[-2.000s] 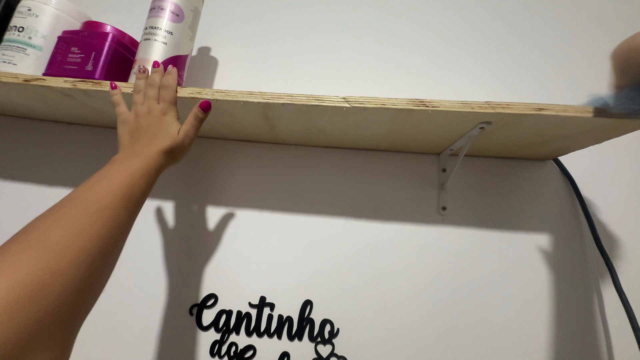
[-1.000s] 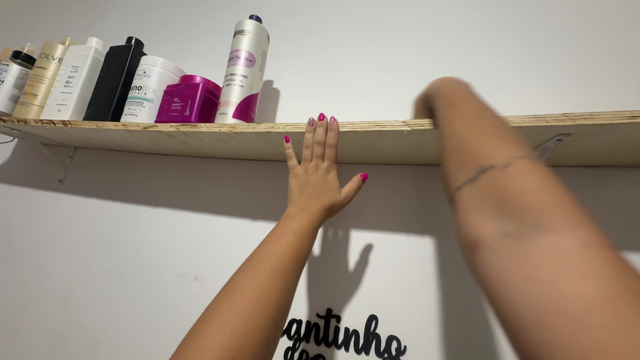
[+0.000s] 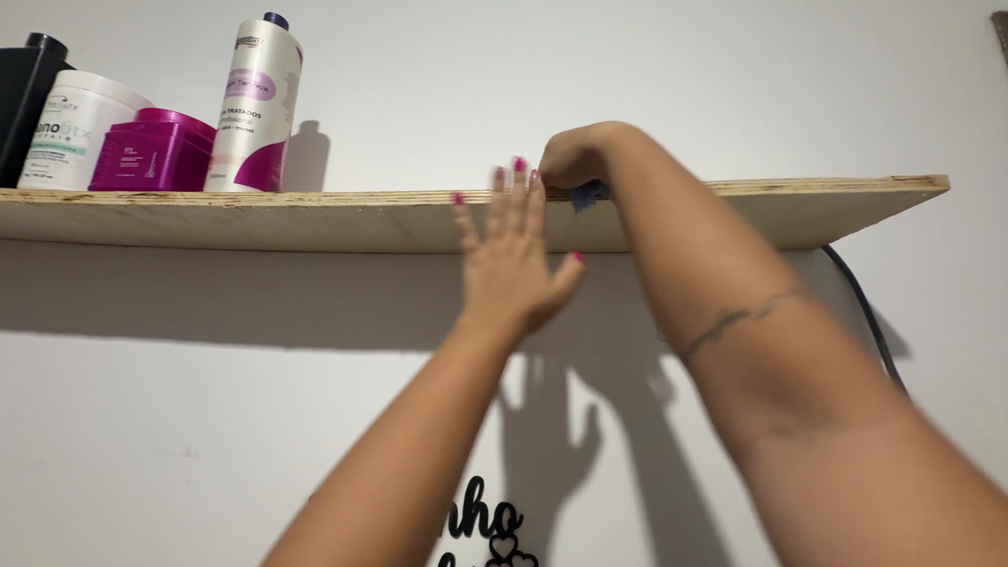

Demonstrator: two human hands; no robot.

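A plywood wall shelf [image 3: 354, 201] runs across the view above my head. My left hand [image 3: 512, 264] lies flat against its front edge, fingers spread and pointing up, holding nothing. Just right of it, my right hand [image 3: 579, 157] bends over the top of the shelf, its fingers closed on a blue-grey cloth [image 3: 585, 195]. A small part of the cloth hangs over the front edge; the rest is hidden behind the hand and wrist.
At the shelf's left stand a tall white and magenta bottle [image 3: 256, 106], a magenta jar [image 3: 157, 151], a white tub [image 3: 79, 130] and a black bottle [image 3: 27, 102]. A dark cable [image 3: 866, 307] hangs at the right. Black cut-out lettering [image 3: 492, 512] is on the wall below.
My right hand, with the cloth, has come leftward along the shelf to beside my left hand. My left hand has moved right along the front edge, farther from the white and magenta bottle.
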